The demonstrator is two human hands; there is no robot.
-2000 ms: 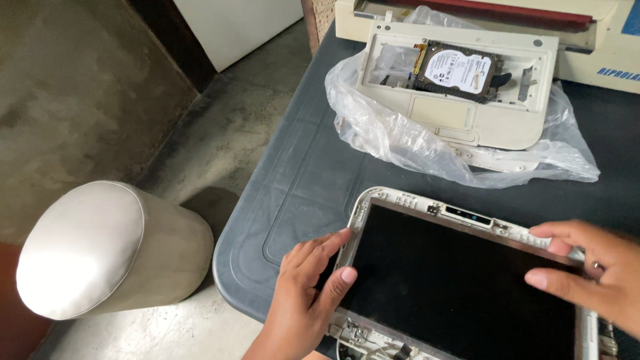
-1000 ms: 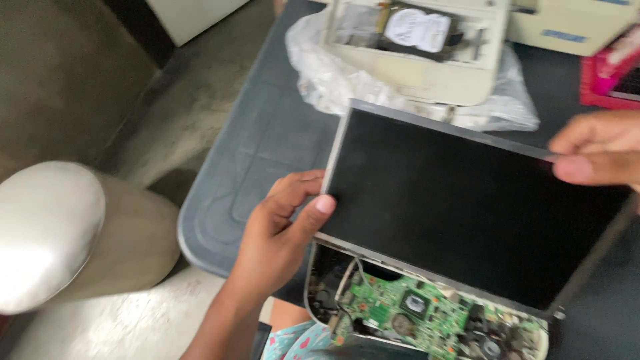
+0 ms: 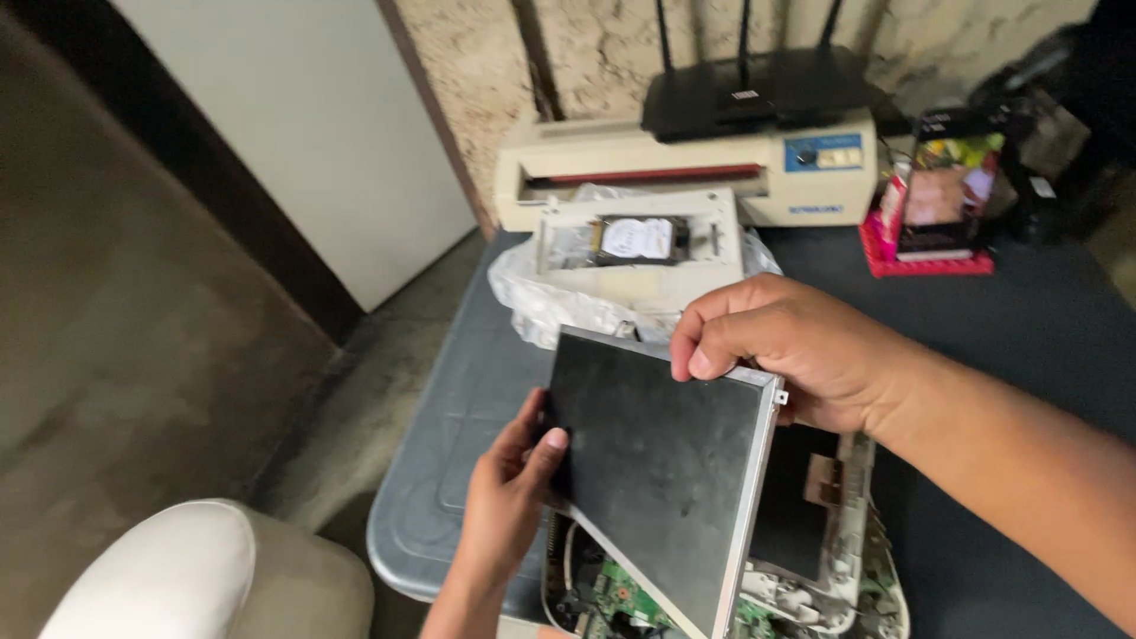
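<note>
A laptop's LCD panel (image 3: 657,461), dark-faced with a metal rim, is held tilted above the laptop parts. My left hand (image 3: 515,479) grips its left edge, thumb on the front. The fingers of my right hand (image 3: 763,346) pinch its top edge near the upper right corner. Beneath the panel lies an opened laptop base with a green circuit board (image 3: 621,590), partly hidden. The white display lid (image 3: 856,532) shows behind the panel to the right, with a dark inner surface and a copper-coloured patch.
Beyond the panel, a white laptop casing (image 3: 639,288) with a hard drive (image 3: 637,240) rests on clear plastic wrap (image 3: 524,293). Behind stand a cream laminator (image 3: 816,191) and a black router (image 3: 763,93). A pink tray (image 3: 932,262) holds packets at right. A round stool (image 3: 222,577) is beside the grey table (image 3: 426,497).
The LCD panel, lying in its white lid two seconds ago, has been lifted out and turned more upright in both hands. The view has shifted to show more of the table's back.
</note>
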